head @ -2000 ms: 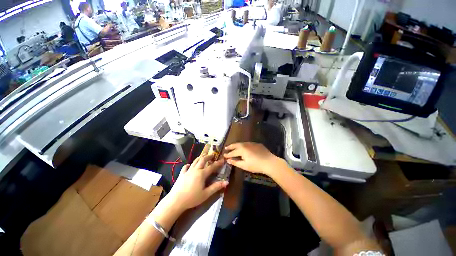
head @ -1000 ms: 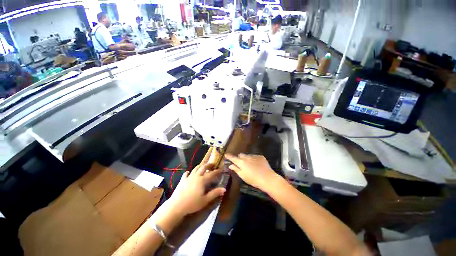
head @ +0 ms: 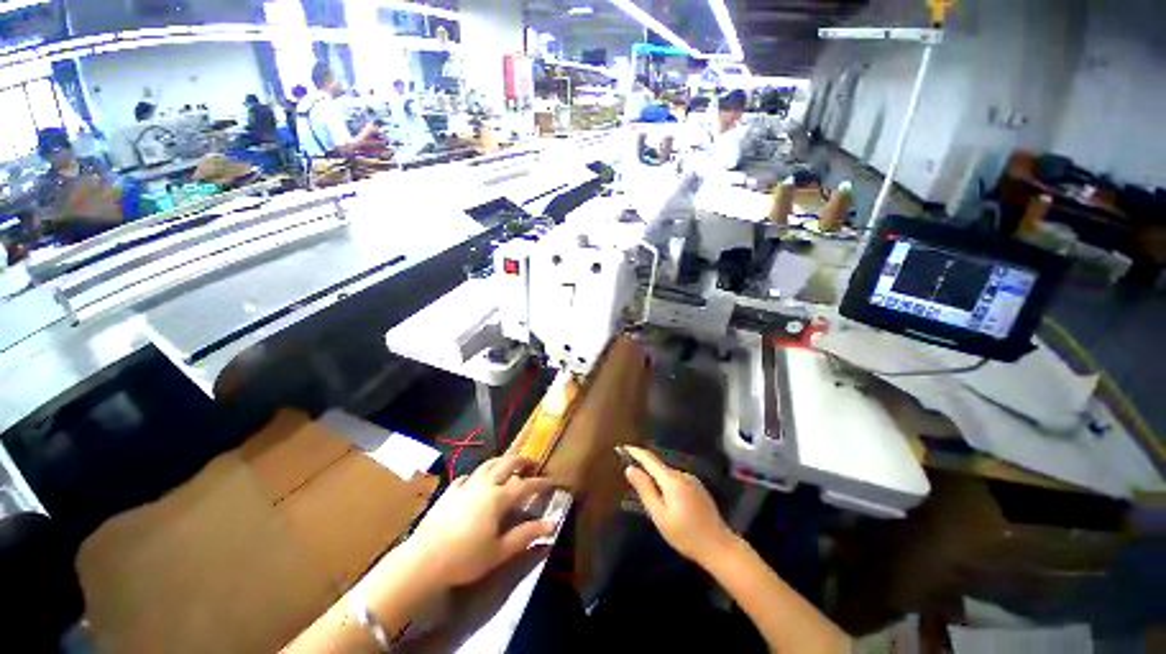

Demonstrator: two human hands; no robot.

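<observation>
A tan-brown panel (head: 606, 428) lies along the machine's narrow arm and hangs down its right side. The yellow template strip (head: 550, 419) lies on the arm and runs up to the needle area under the white sewing head (head: 575, 302). My left hand (head: 492, 517) lies on the near end of the strip, fingers bent, touching a small silvery piece (head: 554, 511); whether it grips it cannot be told. My right hand (head: 674, 505) is right of the panel, with a small dark thing between thumb and forefinger, too small to name.
A tan-brown panel stack (head: 243, 549) with a white sheet (head: 384, 447) is at the left. A small side plate (head: 441, 330) with red wires below stands left of the head. The touchscreen (head: 946, 291) and feed carriage (head: 767, 403) are at the right. People sit and stand behind.
My right hand has moved away from the strip to the right and down. The yellow strip and the brown panel show more openly. The camera view has tilted up.
</observation>
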